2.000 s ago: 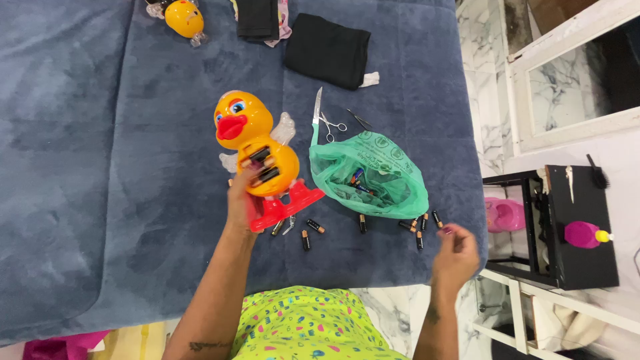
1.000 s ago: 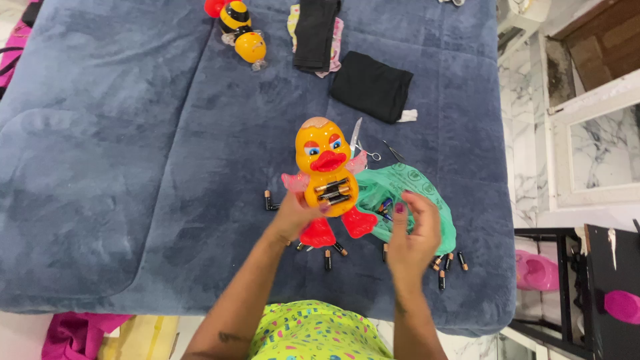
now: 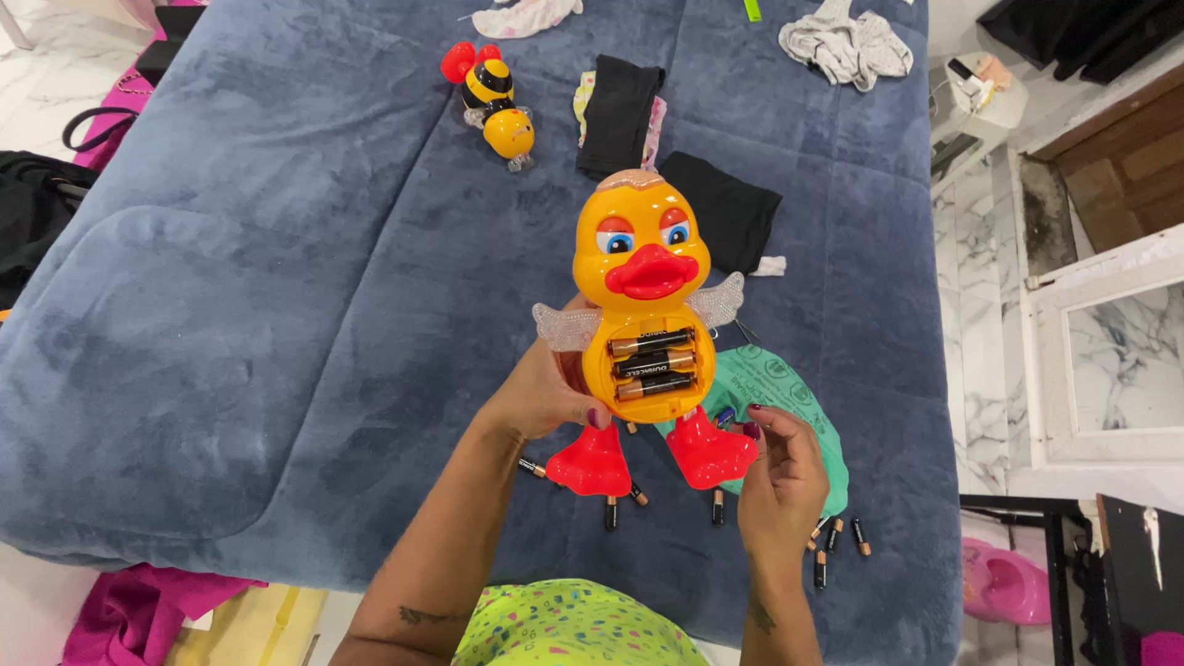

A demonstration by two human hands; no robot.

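Note:
My left hand grips a yellow plastic duck toy upright by its side, its face toward me. In its belly an uncovered battery compartment holds three AA batteries. My right hand is beside the duck's right-side red foot; its thumb and index finger are close to the foot, and whether they touch it or hold something small I cannot tell. Behind that hand lies a green plastic bag, partly hidden. Loose batteries lie on the blue blanket around the bag and below the feet.
A bee toy lies farther back on the bed. Near it are folded black clothes, another black cloth and a crumpled light garment. A black shelf and a pink plastic item stand off the bed's right side.
The duck toy, sideways two seconds ago, now faces me upright in my left hand. My right hand has come from the far right to near the duck's foot.

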